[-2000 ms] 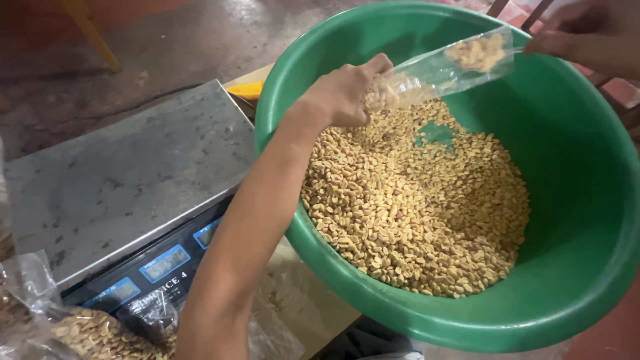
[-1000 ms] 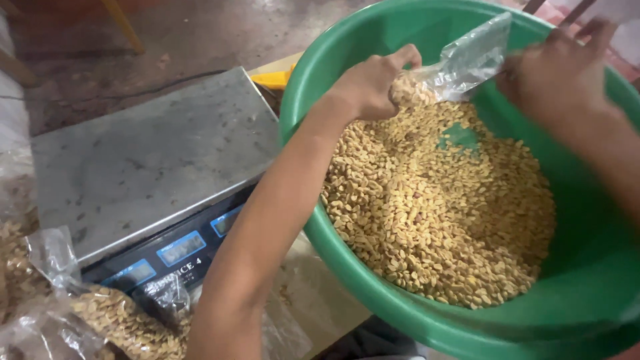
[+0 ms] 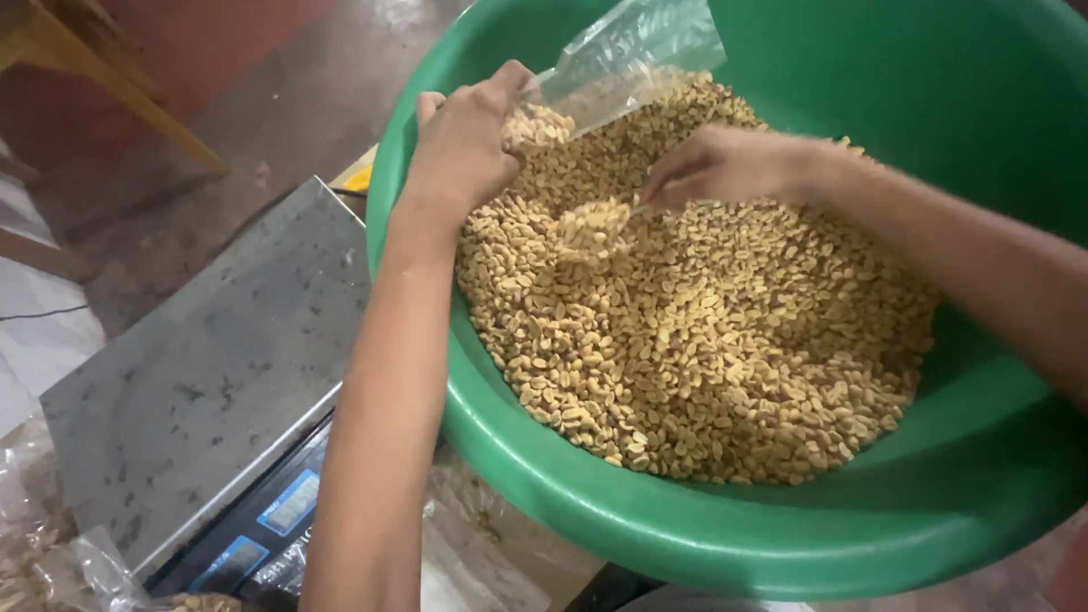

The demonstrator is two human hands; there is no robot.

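Observation:
A large green plastic basin (image 3: 595,527) holds a heap of split peanuts (image 3: 722,340). At its upper left, my left hand (image 3: 472,136) grips a clear plastic bag (image 3: 629,68) that has some peanuts in the end near my fingers; the rest of the bag lies toward the upper right over the heap. My right hand (image 3: 705,166) pinches the thin handle of a scoop or spoon, whose bowl is heaped with peanuts (image 3: 595,225) and mostly hidden by them, low over the heap just below the bag.
A digital scale with a flat metal platform (image 3: 212,365) stands left of the basin, its display panel (image 3: 289,503) facing me. Clear bags of peanuts (image 3: 34,552) lie at the lower left. A yellow object (image 3: 359,178) is behind the scale, and wooden furniture legs (image 3: 153,102) stand at the upper left.
My right hand has come down from the basin's upper right to the heap, where loaded peanuts now show at its fingertips. My left hand keeps the bag. The view has shifted closer.

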